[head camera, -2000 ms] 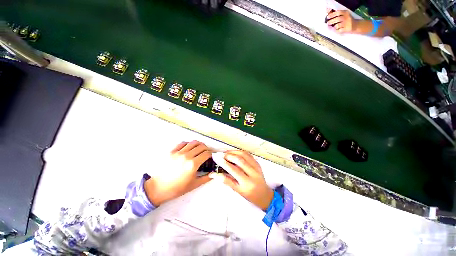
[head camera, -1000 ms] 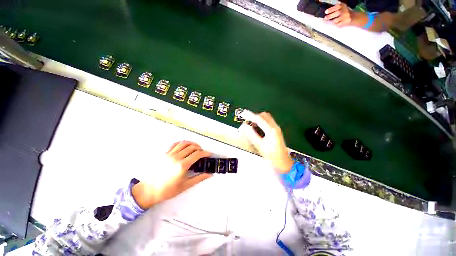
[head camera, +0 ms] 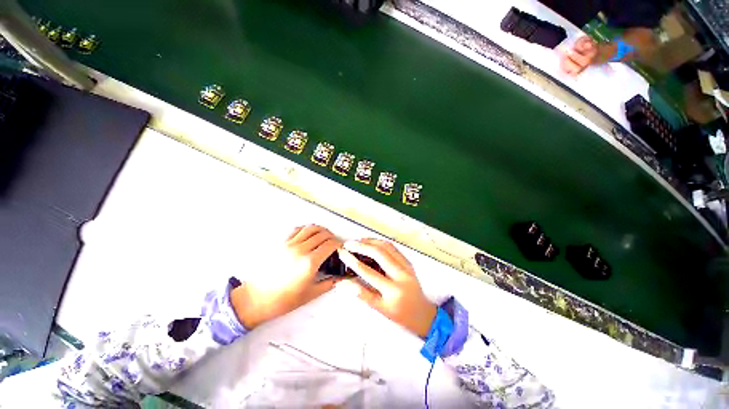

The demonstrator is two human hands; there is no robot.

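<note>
A black plastic housing (head camera: 332, 266) lies at the table's middle, mostly hidden by my fingers. My left hand (head camera: 292, 272) grips its left part. My right hand (head camera: 392, 283), with a blue strap at the wrist, has its fingers over the housing's right part; whether they hold a small module cannot be told. Small gold-edged modules (head camera: 323, 153) stand in a spaced row on the green conveyor belt (head camera: 448, 120), beyond my hands. Two black housings (head camera: 534, 241) with pale marks lie on the belt to the right.
A dark grey board (head camera: 72, 184) lies at the left. A cream belt edge rail (head camera: 280, 182) runs between table and belt, with a dark speckled section at right. Across the belt are another person's hand (head camera: 582, 56), a long black block (head camera: 532, 29) and a black tray (head camera: 651, 124).
My right hand has come back from the module row to the housing at my left hand. Belt items sit further right in view. The other person's hand is now apart from the black block.
</note>
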